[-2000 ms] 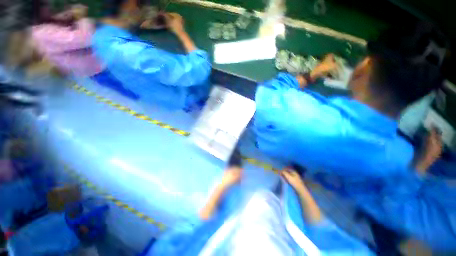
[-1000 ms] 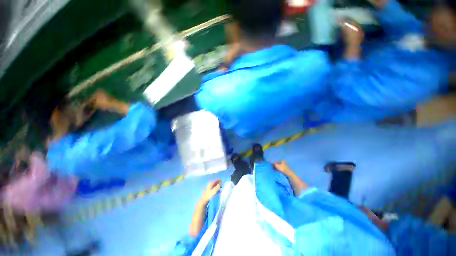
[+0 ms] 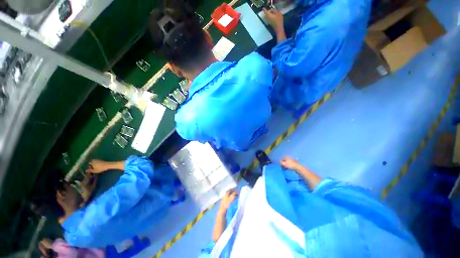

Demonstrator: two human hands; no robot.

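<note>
My left hand [image 3: 229, 197] hangs low beside my smock, close to the near corner of a silvery-white box or covered stool [image 3: 203, 174]. It is small in view, and whether it touches the box is unclear. My right hand [image 3: 290, 163] hangs on the other side of my body, above the blue floor. Its fingers look curled. No object shows in either hand, but both are too small and soft to tell their grip. The silvery-white box stands on the floor behind a seated worker, just ahead and left of my dark shoes [image 3: 262, 158].
Workers in blue smocks [image 3: 227, 103] sit along the green bench [image 3: 166, 132]. Phone assemblies [image 3: 175, 98], a white sheet [image 3: 149, 127] and a red bin [image 3: 225, 19] lie on it. An open cardboard box [image 3: 370, 60] stands on the floor at upper right. Yellow-black lines [image 3: 302, 118] cross the floor.
My view has turned and sharpened. The seated workers and bench have shifted in the frame, and the red bin and cardboard box now show clearly. Both my hands remain low beside my body.
</note>
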